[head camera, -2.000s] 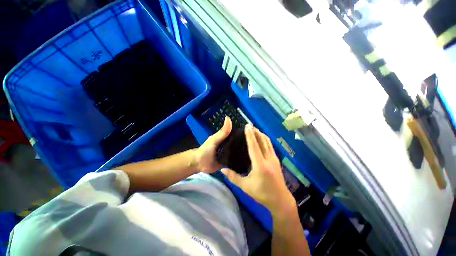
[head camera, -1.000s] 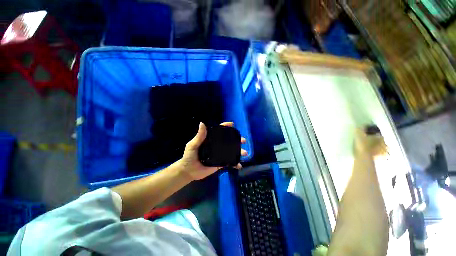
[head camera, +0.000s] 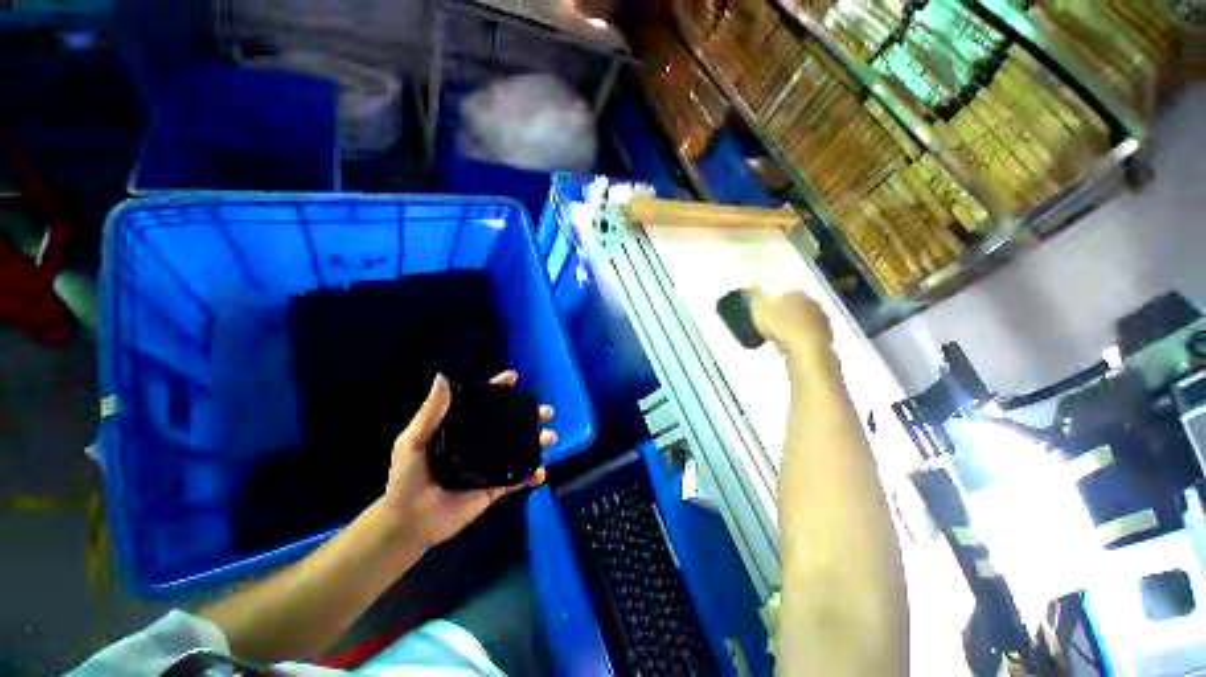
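Note:
My left hand (head camera: 421, 483), bare, holds a black rounded-square housing (head camera: 487, 434) face up, just over the near right rim of the blue crate (head camera: 566, 384). The thumb is at its left edge and fingertips show at its right. My right hand (head camera: 794, 321) reaches over the far part of the white work surface (head camera: 701, 271) and holds another dark housing (head camera: 739, 319) by its right side. I cannot tell if that housing touches the surface. Dark parts (head camera: 384, 337) are stacked inside the crate.
A black keyboard (head camera: 642, 582) lies on a blue shelf below the aluminium rail (head camera: 688, 397). A wooden bar (head camera: 714, 214) crosses the far end. A glaring light (head camera: 1018, 503), dark brackets and a monitor (head camera: 1164, 595) stand right. A loaded rack (head camera: 913, 172) is behind.
The view has shifted, showing more of the rack and the inspection equipment. My left hand still holds its housing beside the crate. The housing in my right hand now shows more clearly over the white surface.

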